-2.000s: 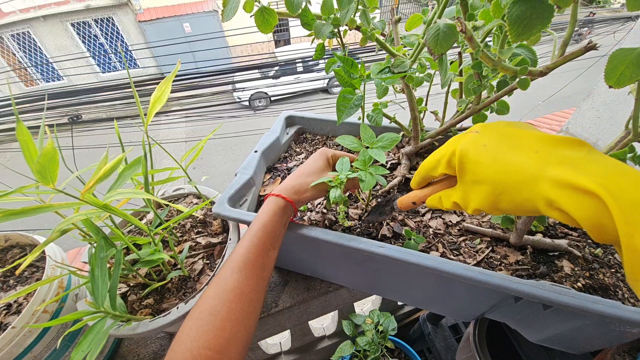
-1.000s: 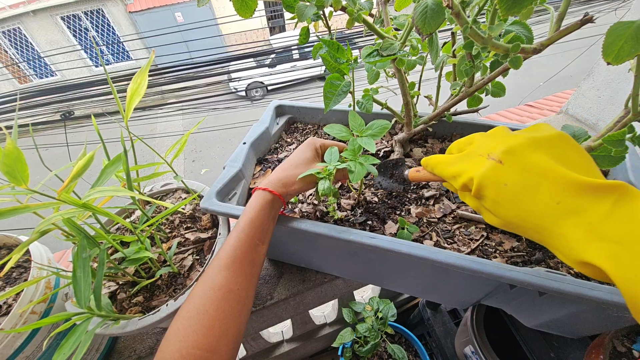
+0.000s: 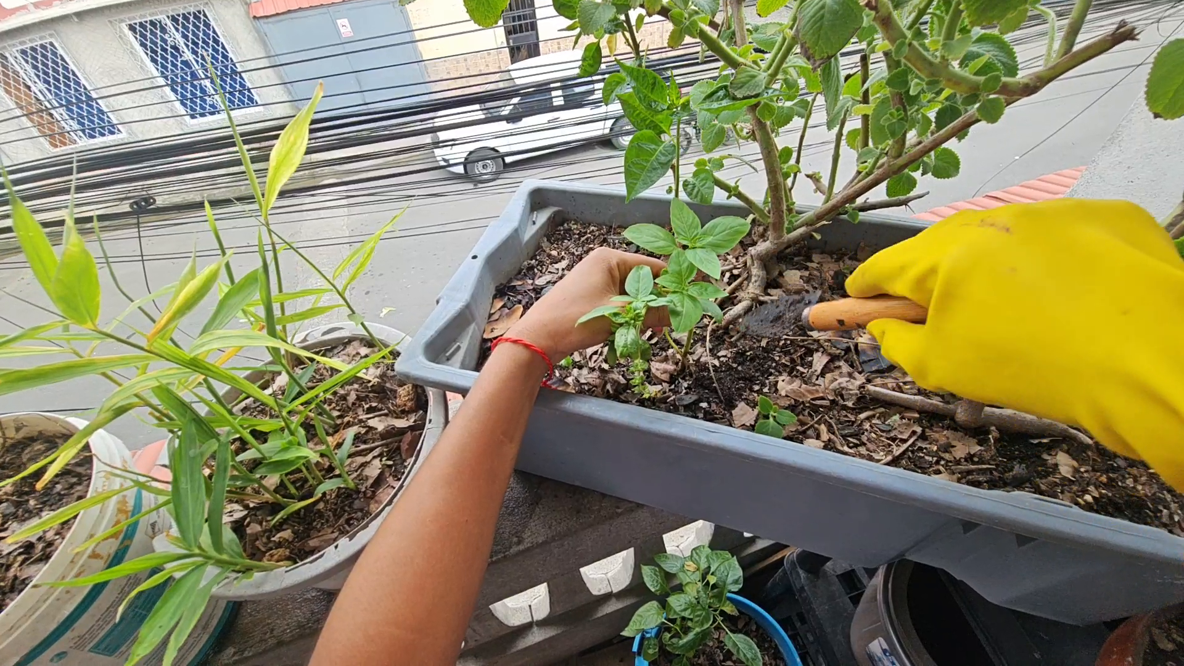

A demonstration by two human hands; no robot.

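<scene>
My right hand (image 3: 1008,314), in a yellow rubber glove, is closed on the wooden handle of a small hand trowel (image 3: 860,313). The dark blade rests on the soil near the base of a woody, leafy plant (image 3: 768,250). My bare left hand (image 3: 592,301), with a red cord at the wrist, reaches into the grey rectangular planter (image 3: 740,462), behind a small green seedling (image 3: 684,277). Leaves hide its fingertips, so whether they hold the stem cannot be seen. Dry leaf litter covers much of the dark soil (image 3: 703,388). A tiny sprout (image 3: 770,418) grows near the front wall.
A round pot (image 3: 430,444) of long-leaved plants stands at the left, beside a white bucket (image 3: 102,518) of soil. Below the planter are a blue-rimmed pot (image 3: 777,629) with a small plant and a dark container (image 3: 902,610). Cables and a street with a white vehicle (image 3: 536,116) lie beyond.
The trowel's blade was dug in close beside the seedling two seconds ago; it now lies farther right of it. My left hand remains behind the seedling.
</scene>
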